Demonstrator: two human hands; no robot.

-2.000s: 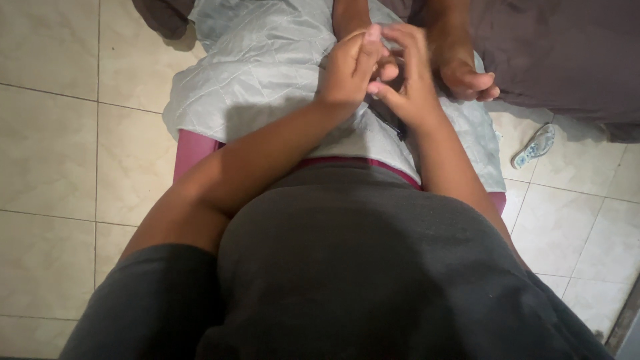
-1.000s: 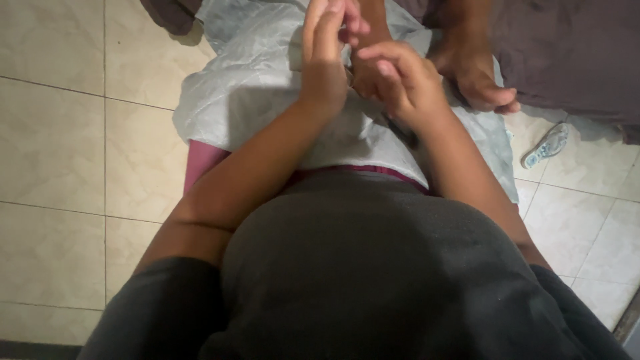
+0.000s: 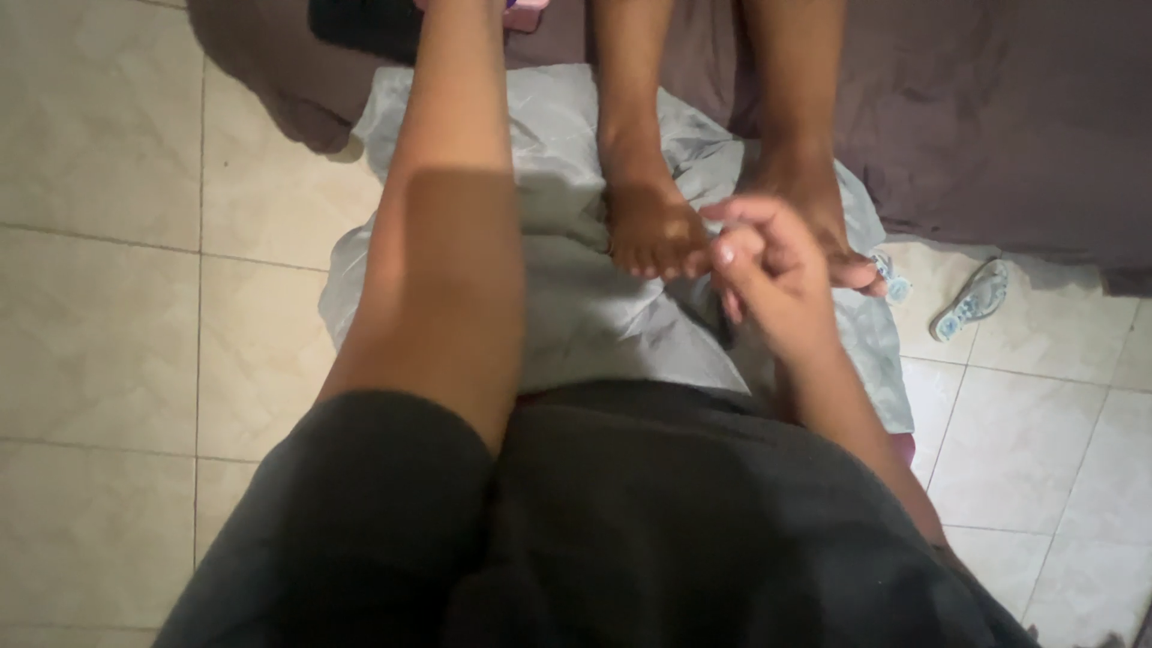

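Note:
My left forearm (image 3: 450, 198) reaches up across the cloth to the top edge of the head view, where the hand is cut off. A dark object (image 3: 364, 27) and a pink object (image 3: 526, 15) lie beside that wrist. My right hand (image 3: 778, 265) is loosely curled, with its fingers apart and nothing visible in it. It is close to another person's two bare feet, one on its left (image 3: 652, 229) and one partly behind it (image 3: 801, 193). A silvery grey cloth (image 3: 594, 333) lies under the feet and across my lap.
A brown fabric-covered surface (image 3: 990, 135) spans the far side, with the other person's lower legs over it. One patterned sandal (image 3: 970, 301) lies on the tiled floor (image 3: 1017, 441) at the right. Part of another (image 3: 891, 277) shows beside the cloth.
My hands were together two seconds ago and have parted. The left arm has stretched forward past the top edge; the right hand stays by the feet. The view has shifted.

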